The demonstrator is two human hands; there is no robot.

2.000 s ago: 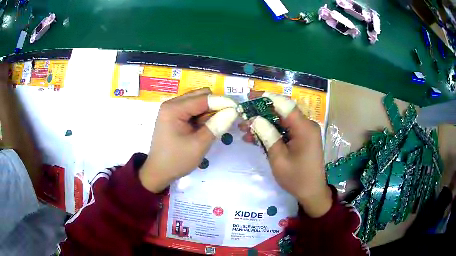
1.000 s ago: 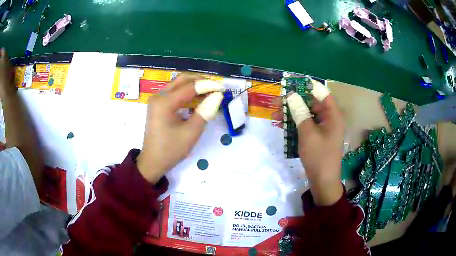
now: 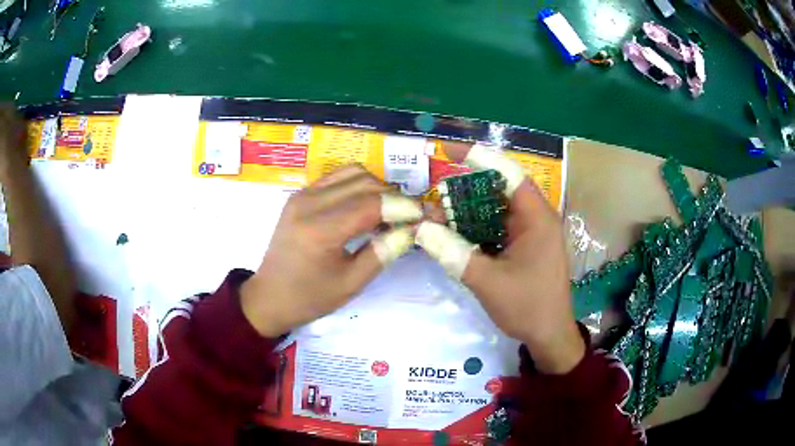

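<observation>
My right hand (image 3: 514,253), with cream-white covers on thumb and fingertip, holds a green circuit board panel (image 3: 477,207) with a row of pale connectors along its left edge. My left hand (image 3: 327,244), with covers on thumb and forefinger, has its fingertips pinched together just left of that edge. A small part of a battery (image 3: 357,242) shows under its fingers; most is hidden. The wires between the hands are too blurred to make out. Both hands are above the white printed sheet (image 3: 209,253).
Green panel strips (image 3: 689,305) are heaped on the tan tabletop at right. On the green belt (image 3: 349,52) lie a blue-and-white battery (image 3: 563,35), pink toy car shells (image 3: 652,64) and another shell (image 3: 123,52) at left. Another person's arm (image 3: 39,218) is at the left edge.
The battery that hung from my left hand is now mostly hidden in it. My right hand has brought the board panel left, close to my left fingertips. The belt items have shifted right.
</observation>
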